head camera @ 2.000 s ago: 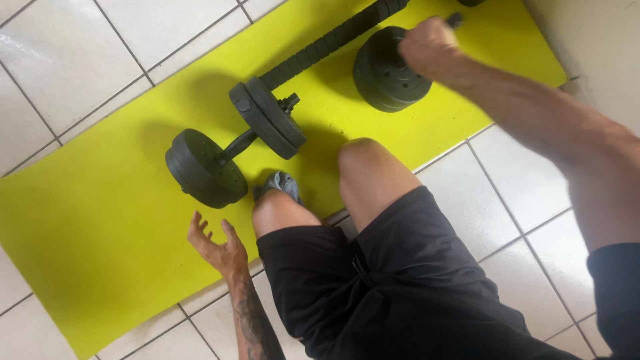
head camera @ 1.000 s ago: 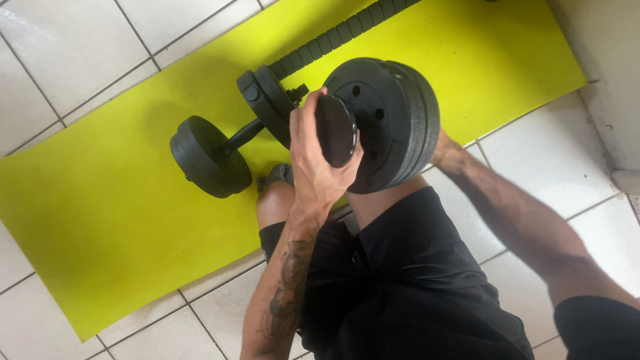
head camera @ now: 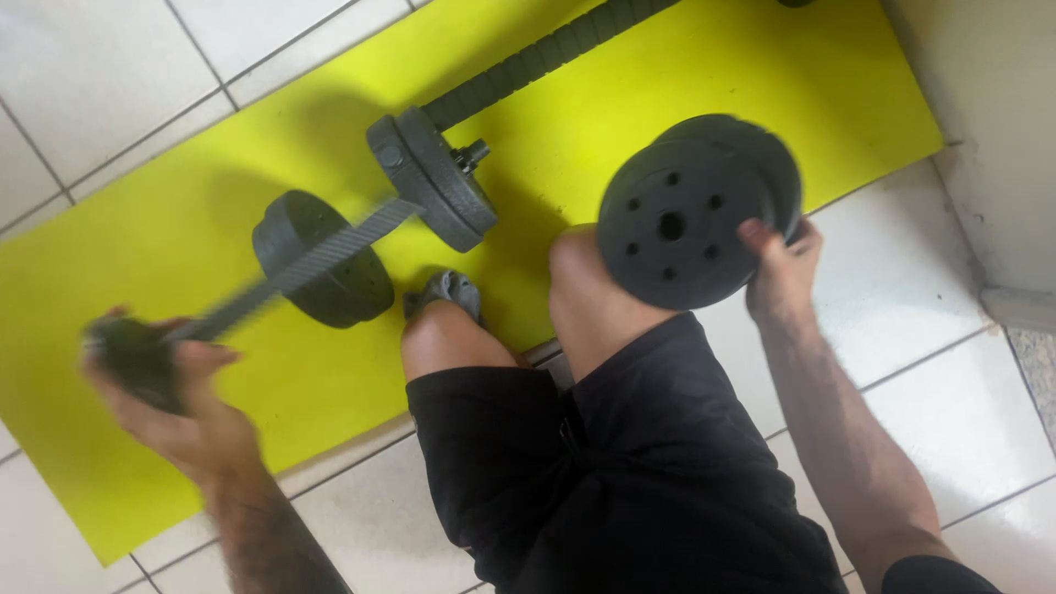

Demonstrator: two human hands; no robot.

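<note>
My left hand [head camera: 186,404] grips the round dark end of a threaded bar [head camera: 305,268], blurred, that slants up and to the right. Held at its edge in my right hand [head camera: 784,276] are black weight plates [head camera: 664,268], overlapping and slightly offset, with a center hole and smaller holes around it, over my right knee. A dumbbell on the mat shows gray plates at its left end [head camera: 330,264] and at its right end [head camera: 429,177], where a threaded tip sticks out. The held bar crosses in front of this dumbbell and hides its handle.
A yellow-green mat [head camera: 330,396] lies on white floor tiles [head camera: 99,74]. A ribbed dark bar [head camera: 544,62] runs past the dumbbell to the top edge. A gray shoe [head camera: 450,289] is near my left knee. A pale wall [head camera: 990,99] stands at right.
My left hand has moved away to the left with the bar, which has come out of the plates. The plates have stayed in my right hand, their holed face now uncovered.
</note>
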